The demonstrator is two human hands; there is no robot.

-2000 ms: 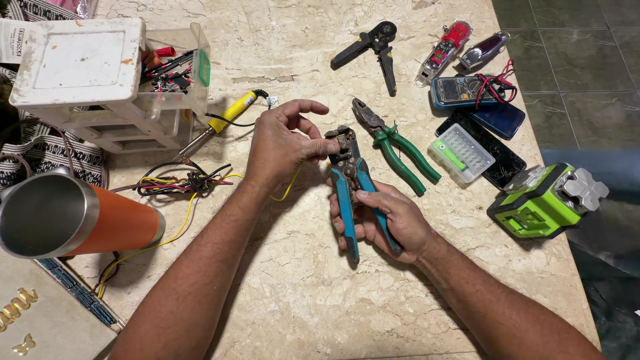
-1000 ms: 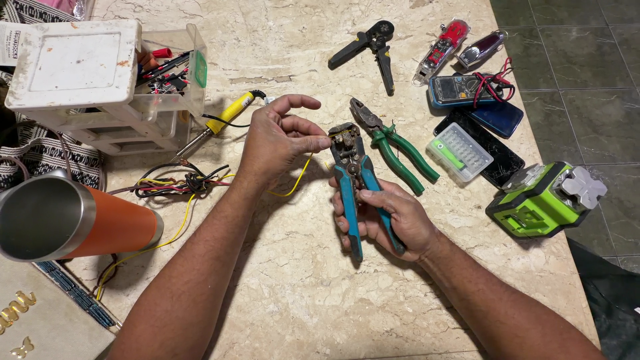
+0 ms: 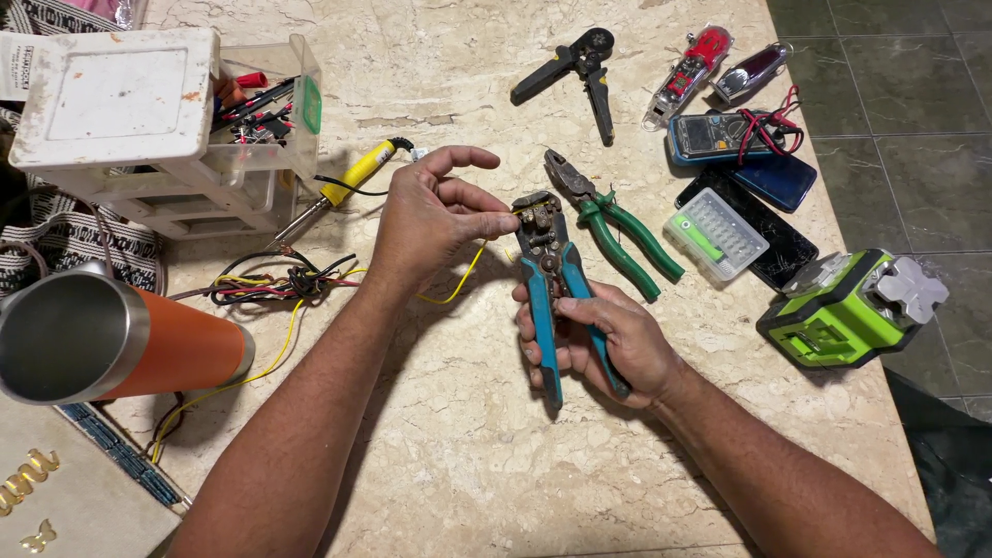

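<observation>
My right hand (image 3: 601,341) grips the blue handles of an automatic wire stripper (image 3: 549,263), which stand apart with the jaws pointing away from me. My left hand (image 3: 446,213) pinches a thin yellow wire (image 3: 467,277) between thumb and forefinger at the left side of the stripper's jaws, where the wire's end reaches in. The wire loops below the left fingers; part of its run is hidden by the left forearm. A short yellow piece lies just left of the stripper. Green-handled combination pliers (image 3: 616,232) lie to the right of the jaws.
Left: an orange tumbler (image 3: 182,337), a bundle of tangled wires (image 3: 302,280), a yellow soldering iron (image 3: 358,172) and a plastic drawer unit (image 3: 116,101). Back: a black crimping tool (image 3: 581,66). Right: a multimeter (image 3: 705,136), phones, a clear bit case (image 3: 717,235) and a green laser level (image 3: 841,314).
The left fingers have come closer to the stripper's jaws with the yellow wire. A short yellow piece now shows beside the stripper. The right hand keeps its hold on the handles.
</observation>
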